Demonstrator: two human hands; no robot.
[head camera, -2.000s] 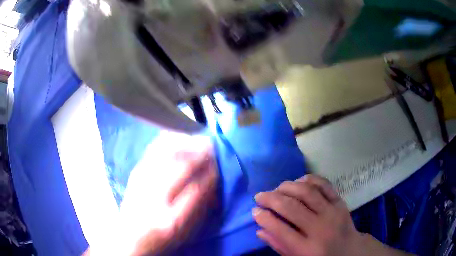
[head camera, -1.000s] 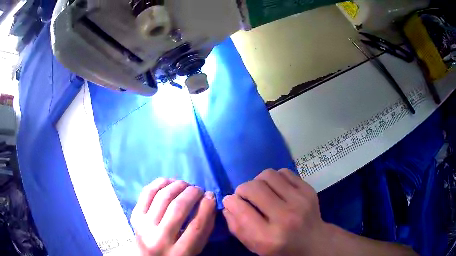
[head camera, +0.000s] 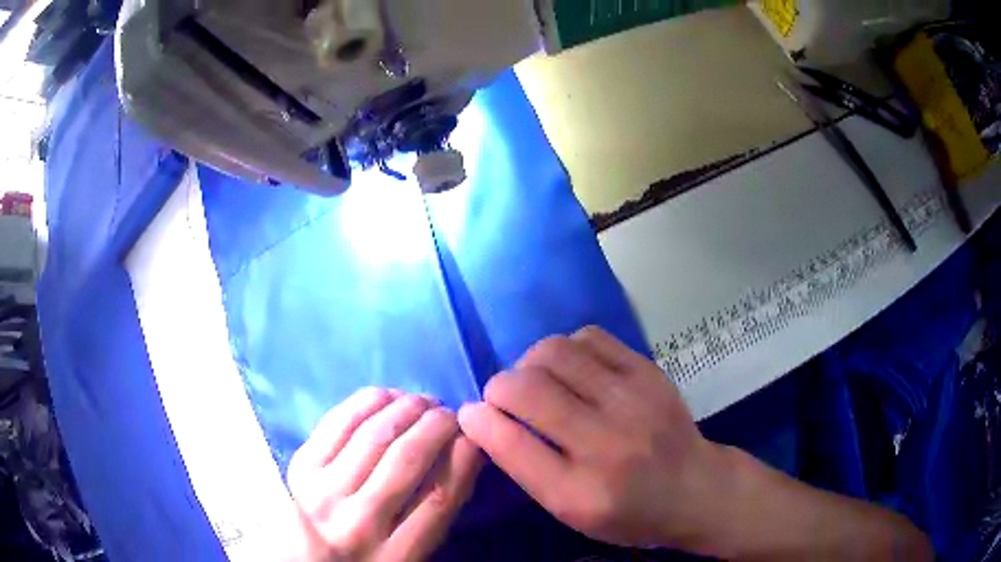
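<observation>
A bright blue cloth panel (head camera: 329, 318) lies under the cream sewing machine head (head camera: 252, 66). A folded edge (head camera: 459, 307) runs from the lit needle area down to my hands. My bare left hand (head camera: 379, 478) pinches the cloth at the lower end of the fold. My bare right hand (head camera: 598, 434) pinches the fold beside it, fingertips almost touching the left ones. Glare hides the detail at the needle.
More blue cloth (head camera: 88, 285) lies along the left. A yellowish machine bed (head camera: 659, 110) and a printed ruler tape (head camera: 801, 291) are at right. Black snips (head camera: 862, 99), a thin dark pointed rod (head camera: 867, 170) and a yellow object (head camera: 944, 104) lie at the upper right.
Both hands were apart on the cloth two seconds ago and now meet at the fold. Since one second ago, the right hand has moved slightly up along it. The view has also shifted.
</observation>
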